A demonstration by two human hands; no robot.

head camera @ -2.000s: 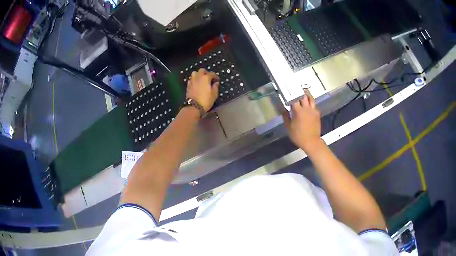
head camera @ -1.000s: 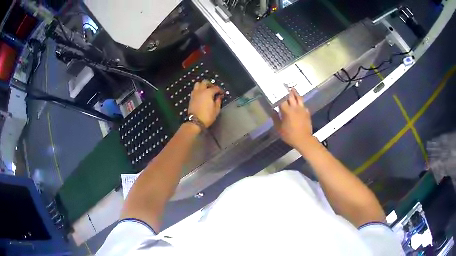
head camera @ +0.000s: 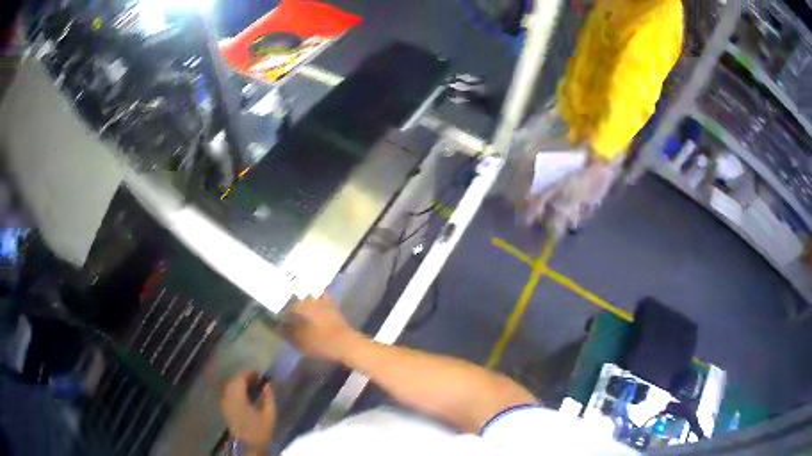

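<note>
The picture is blurred. My left hand (head camera: 247,408) is low at the left, over the conveyor's metal side rail (head camera: 207,385). Its fingers are curled, with a dark spot by the thumb; I cannot tell whether it holds anything. My right hand (head camera: 319,328) has its fingertips at the near end of the white machine frame bar (head camera: 227,260). A parts tray (head camera: 169,334), its rows smeared into streaks, lies on the conveyor left of my hands. Another dark tray (head camera: 267,218) lies beyond the bar.
A person in a yellow top (head camera: 623,71) stands beyond the white outer rail (head camera: 463,209). An orange-red sheet (head camera: 289,40) is at the top. Black cables hang beside the conveyor. Shelving (head camera: 739,134) is at the right, and a green-topped surface with a white box (head camera: 659,405) is at the lower right.
The view has swung to the right, bringing in the person and shelving. My left hand is off the parts tray and over the side rail. My right hand is still at the bar's end.
</note>
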